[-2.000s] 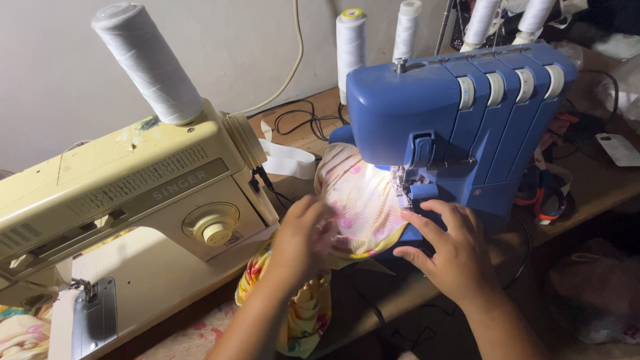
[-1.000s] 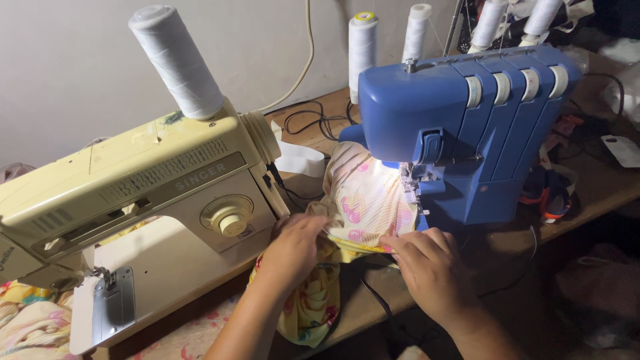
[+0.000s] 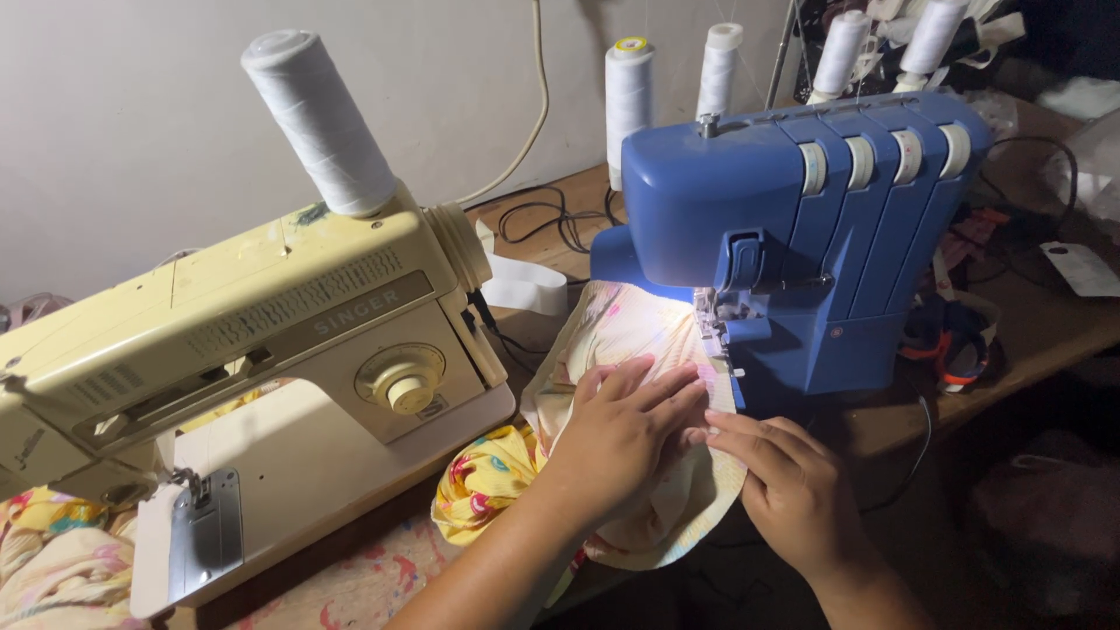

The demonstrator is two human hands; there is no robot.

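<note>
A pale printed fabric piece (image 3: 612,341) lies in front of a blue overlock machine (image 3: 744,201), its far edge by the lit presser foot (image 3: 707,315). My left hand (image 3: 626,429) rests on the fabric with fingers spread, just in front of the foot. With thumb and fingertips my right hand (image 3: 783,477) pinches the fabric's right edge. Yellow flowered fabric (image 3: 486,481) is bunched to the left of my left hand. What lies beneath my left palm is hidden.
A cream Singer sewing machine (image 3: 385,341) stands at the left with a white thread cone (image 3: 319,122) on top. More thread cones (image 3: 630,105) stand behind the overlock machine. Black cables (image 3: 551,219) and a white strip (image 3: 525,284) lie between the machines. The wooden table's edge (image 3: 989,385) slants at right.
My left hand has moved onto the pale fabric from its left side. The fabric now spreads farther toward me, and my right hand is on its right edge.
</note>
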